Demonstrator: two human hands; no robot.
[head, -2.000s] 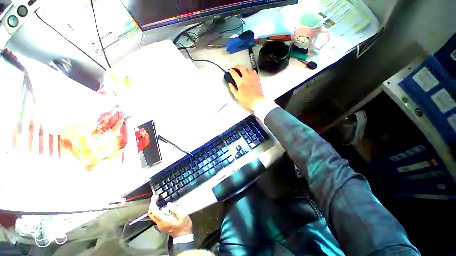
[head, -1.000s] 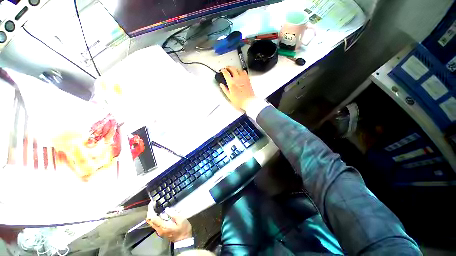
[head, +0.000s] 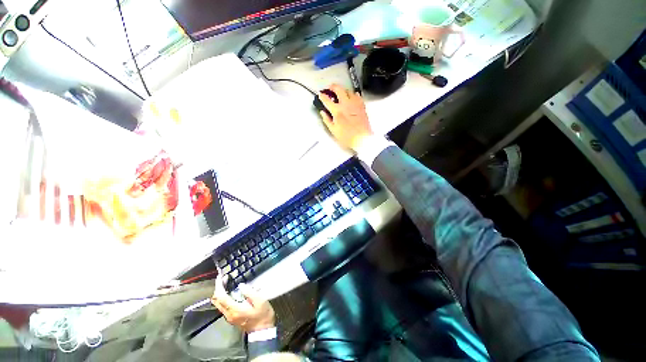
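Observation:
A small black mouse lies on the white desk, partly hidden under my right hand. My right hand rests over it with the fingers on its top. A long black keyboard with pale-lit keys lies along the desk edge. My left hand is at the keyboard's left end, with fingertips at the corner keys; whether it grips anything is unclear. A plain black pad lies in front of the keyboard. A black smartphone with a red picture lies left of the keyboard.
A monitor stands at the far side. A blue object, a black pen, a round black cup and a pink mug are beyond my right hand. Overexposed papers cover the desk centre. White cables hang at left; blue binders stand at right.
The camera view has shifted slightly back and forth. My right hand stays on the mouse and my left hand stays at the keyboard's left end.

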